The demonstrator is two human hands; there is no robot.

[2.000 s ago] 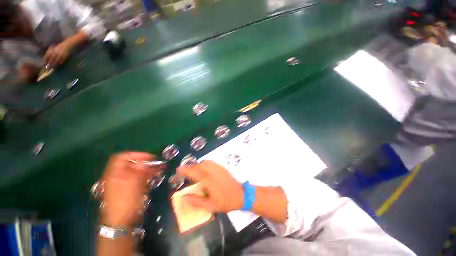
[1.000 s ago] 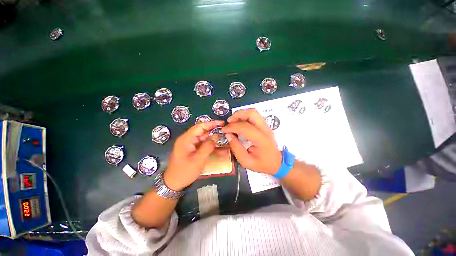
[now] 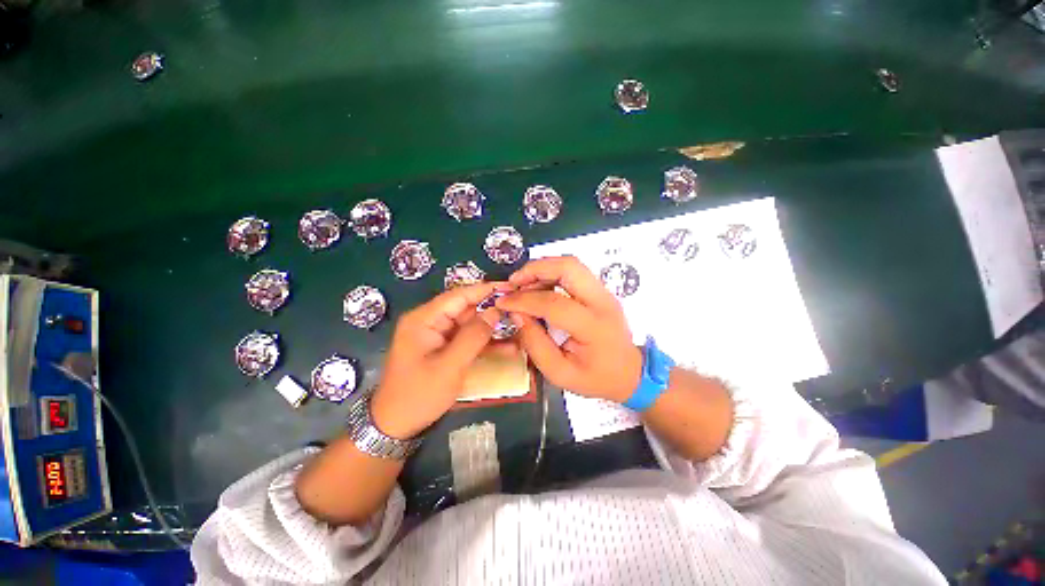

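My left hand (image 3: 430, 361), with a metal watch at the wrist, and my right hand (image 3: 579, 338), with a blue band, meet at the centre. Their fingertips hold one shiny round component (image 3: 502, 321) between them, above the far part of the tan work block (image 3: 495, 375). The fingers cover much of the component. Whether a smaller piece is held there cannot be told. Several more round components lie in loose rows beyond and to the left of my hands, such as one component (image 3: 364, 307).
A white sheet (image 3: 733, 321) with round shapes lies right of my hands. A small white block (image 3: 291, 390) lies at left, near the blue box (image 3: 57, 412) with red displays and a cable. Spaced components ride the green belt (image 3: 458, 92). A pale strip (image 3: 474, 458) lies near me.
The view has swung from a blurred, tilted angle to straight down. My hands have come together on one component. Since the second frame, the belt components have shifted right and my fingers have moved slightly.
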